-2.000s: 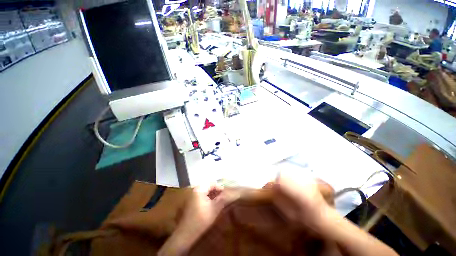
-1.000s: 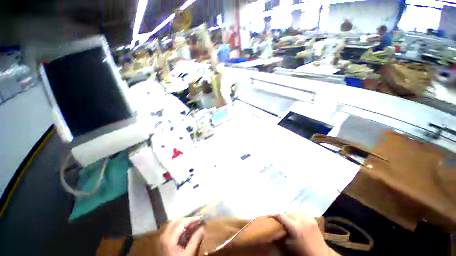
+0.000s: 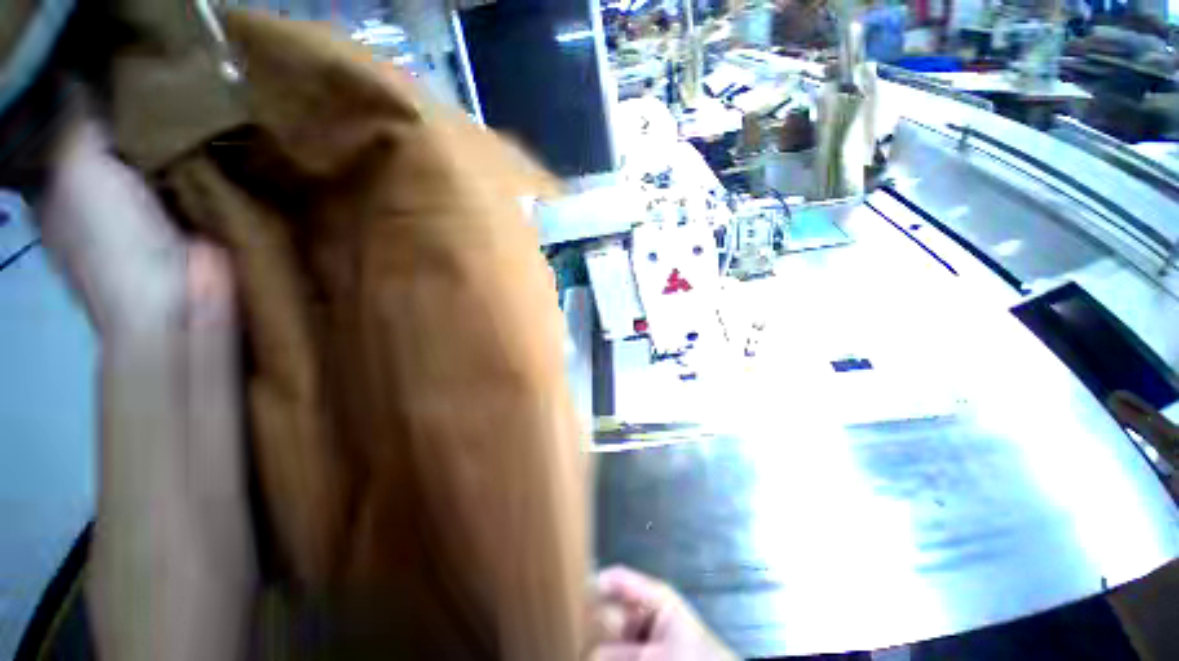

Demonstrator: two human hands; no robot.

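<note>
A brown bag (image 3: pixel 440 349) is raised close to the camera on the left, blurred and folded, and hides part of the control screen. My left hand (image 3: pixel 136 258) is at its left side, raised and blurred, closed on the bag's upper part. My right hand (image 3: pixel 647 620) is at the bottom edge, partly cut off, with curled fingers at the bag's lower right edge; whether they grip it is unclear. The white sewing machine head (image 3: pixel 675 265) with its red mark stands behind, to the right of the bag.
A shiny metal plate (image 3: pixel 828 529) covers the table front. The black control screen (image 3: pixel 537 84) stands behind the machine's left side. A black panel (image 3: pixel 1099 338) lies at the right, with part of a brown strap (image 3: pixel 1144 426) at the right edge. Other workstations show behind.
The bag has moved from the table's front edge up and left, close to the camera. My left hand has risen with it. My right hand is lower. The metal plate is now uncovered.
</note>
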